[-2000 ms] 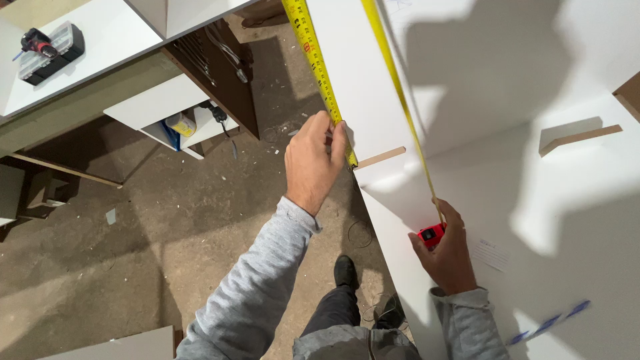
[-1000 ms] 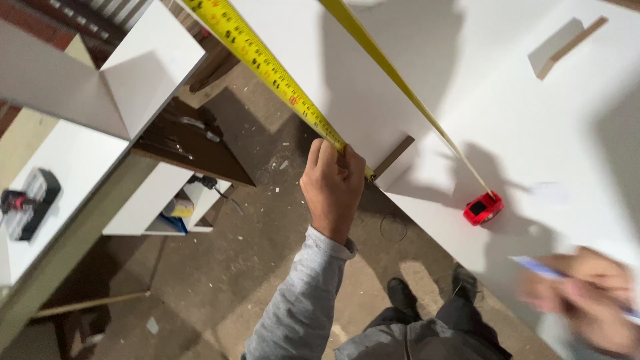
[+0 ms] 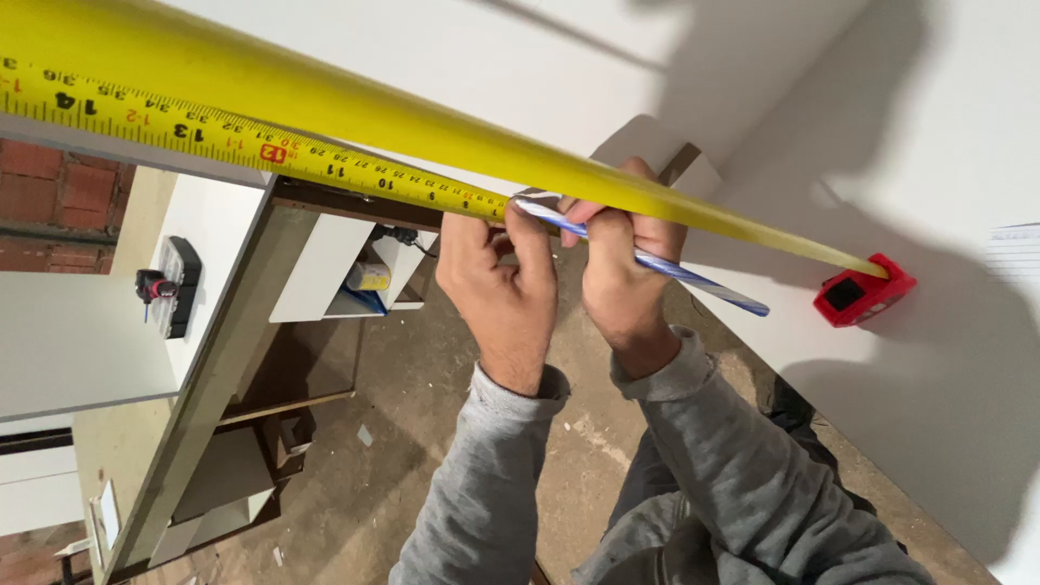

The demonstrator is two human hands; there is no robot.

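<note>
My left hand (image 3: 500, 288) pinches the yellow tape measure blade (image 3: 366, 175) near its lower edge, at the edge of the white panel. Close on its right, my right hand (image 3: 621, 268) grips a blue-and-white pencil (image 3: 703, 283), its tip near my left fingertips. A second stretch of the blade (image 3: 520, 166) passes above both hands, partly hiding my right fingers. It runs to the red tape measure case (image 3: 864, 291), which rests untouched on the white panel (image 3: 918, 406) at the right. The blade's end is hidden by my hands.
A small brown-edged strip (image 3: 681, 165) stands on the panel behind my right hand. At left, a workbench (image 3: 199, 244) carries a drill (image 3: 156, 284) and a black organizer case (image 3: 180, 286). Below is a white cabinet (image 3: 305, 276) holding a tub (image 3: 368, 276). Lined writing marks the panel at far right.
My right hand first let go of the red case, then appeared with the pencil at the right, and has now come beside my left hand. The view has turned and moved closer.
</note>
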